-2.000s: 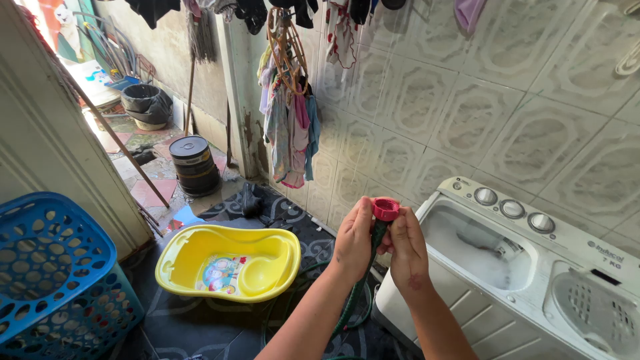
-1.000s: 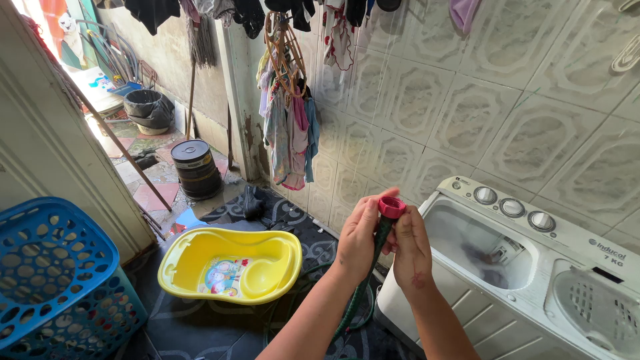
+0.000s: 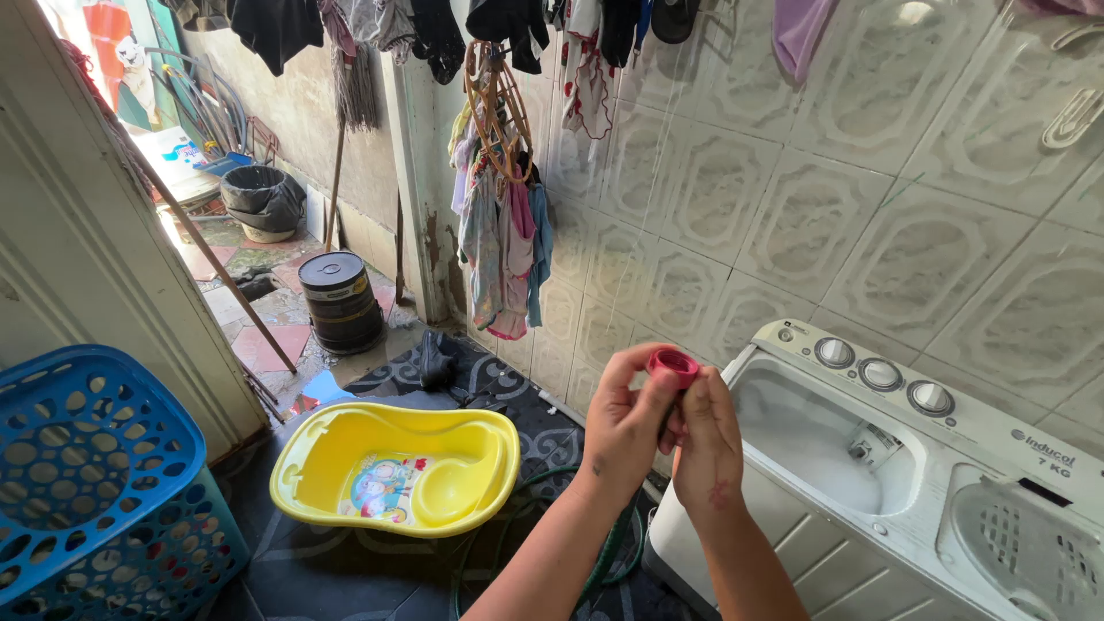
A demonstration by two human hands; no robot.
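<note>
Both hands meet in front of me, left of the washing machine's tub. My left hand (image 3: 628, 418) grips a red threaded hose fitting (image 3: 674, 366), its round opening facing up, with the thumb against its side. My right hand (image 3: 709, 435) closes around the fitting and hose end from the right, fingertips just under the red rim. The fingers hide most of the hose end. Below the wrists, the green garden hose (image 3: 614, 552) hangs and lies coiled on the dark floor.
A twin-tub washing machine (image 3: 780, 517) with sudsy water stands at right. On the floor are a yellow baby bathtub (image 3: 392, 519), blue laundry baskets (image 3: 194, 526), a dark lidded bucket (image 3: 342, 306) and a black shoe (image 3: 437, 360). Small clothes (image 3: 483, 250) hang by the tiled wall. A stick (image 3: 207, 250) leans near the doorway.
My hands have closed further over the hose end, which showed green between them before. The red fitting has stayed between both hands.
</note>
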